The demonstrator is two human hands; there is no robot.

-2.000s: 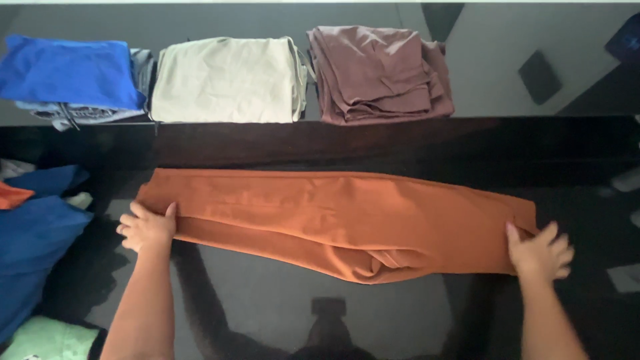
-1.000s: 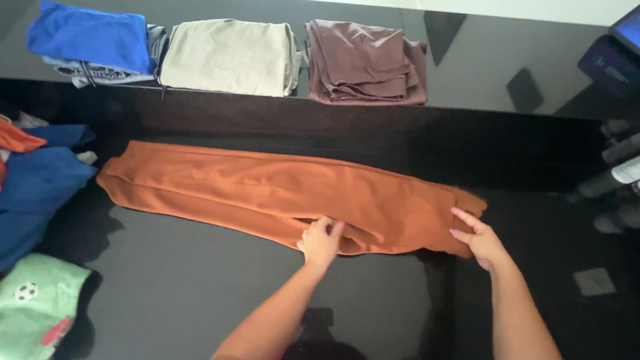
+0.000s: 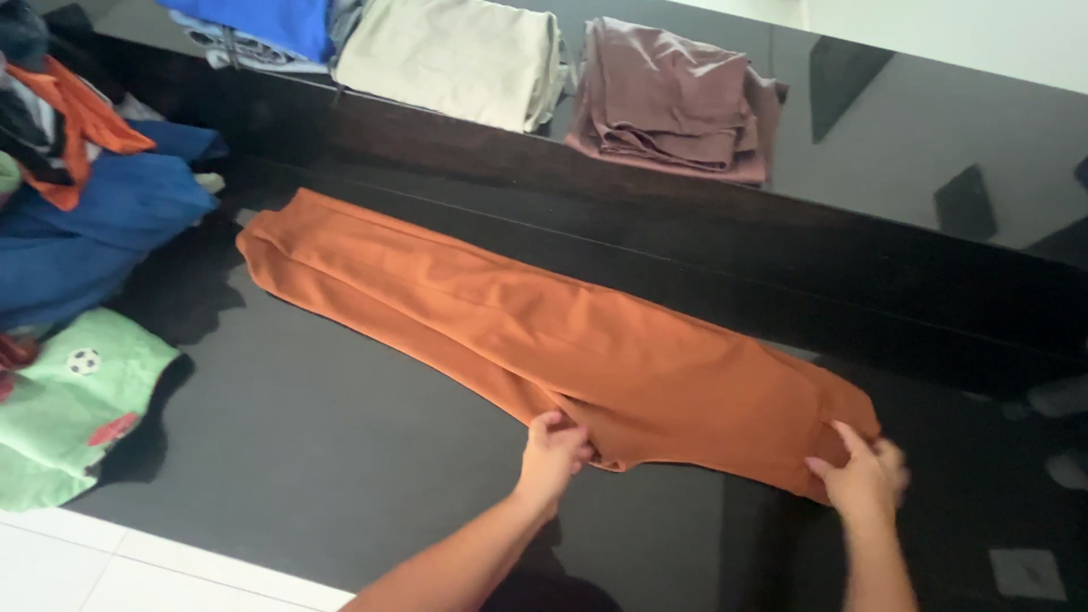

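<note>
A pair of orange-brown trousers [image 3: 544, 331], folded lengthwise, lies slantwise across the black glossy surface, with its narrow leg end at the upper left and its wide waist end at the lower right. My left hand [image 3: 551, 459] is at the lower edge near the crotch, fingers curled against the cloth; whether it pinches the fabric cannot be told. At the waist end, my right hand [image 3: 863, 476] touches the cloth with thumb and fingers apart, its outer fingers partly blurred past the edge.
On the raised black ledge [image 3: 858, 195] sit folded blue clothing [image 3: 263, 25], a folded beige garment [image 3: 455, 59] and a folded brown garment [image 3: 671, 98]. Loose blue clothes [image 3: 93, 221], an orange piece [image 3: 85, 127] and a green printed garment [image 3: 76, 408] lie at the left. White floor tiles [image 3: 153, 561] show below.
My left hand has left the leg end, where it was two seconds ago, for the lower edge near the crotch. My right hand remains at the waist end. The view has tilted.
</note>
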